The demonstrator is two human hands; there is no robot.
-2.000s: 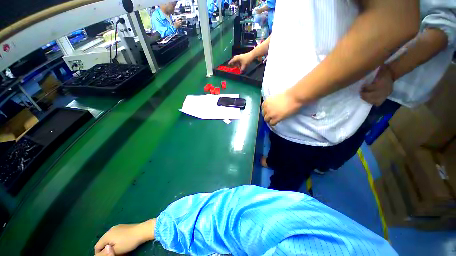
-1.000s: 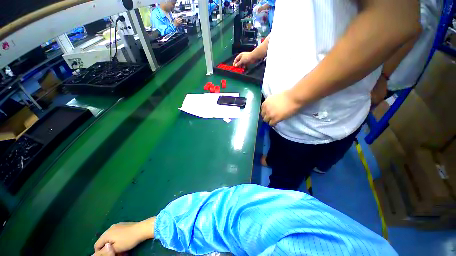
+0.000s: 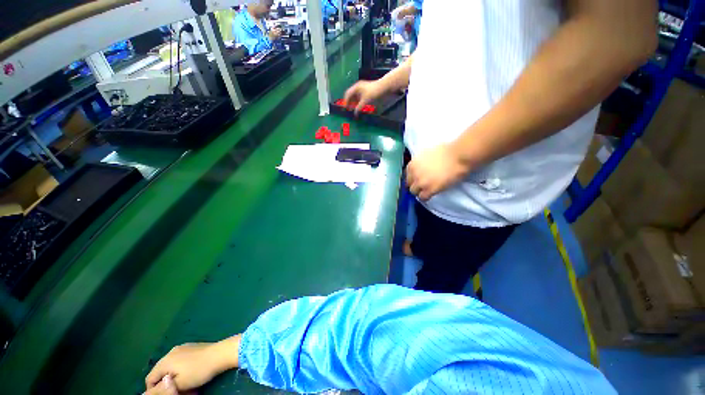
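Note:
My right hand (image 3: 189, 366), in a light blue sleeve, rests with curled fingers on the green bench (image 3: 255, 231) at the bottom left. A fingertip of my left hand (image 3: 164, 384) shows against it, and the rest is cut off by the bottom edge. No held object is visible, but the palms are hidden. Ahead, a black phone (image 3: 358, 156) lies on a white paper sheet (image 3: 309, 163). Several loose red parts (image 3: 328, 135) lie just beyond the paper. More red parts are in a black tray (image 3: 386, 119) beside the post.
A person in a white striped shirt (image 3: 495, 116) stands at the right bench edge, one hand over the red parts tray. Black trays with dark parts (image 3: 166, 119) line the left. A white post (image 3: 316, 62) rises from the bench. Cardboard boxes (image 3: 657, 270) stand at right.
The standing person's hand has shifted over the red parts tray. Another person behind them, at the right, has gone out of view. My hands have not visibly moved.

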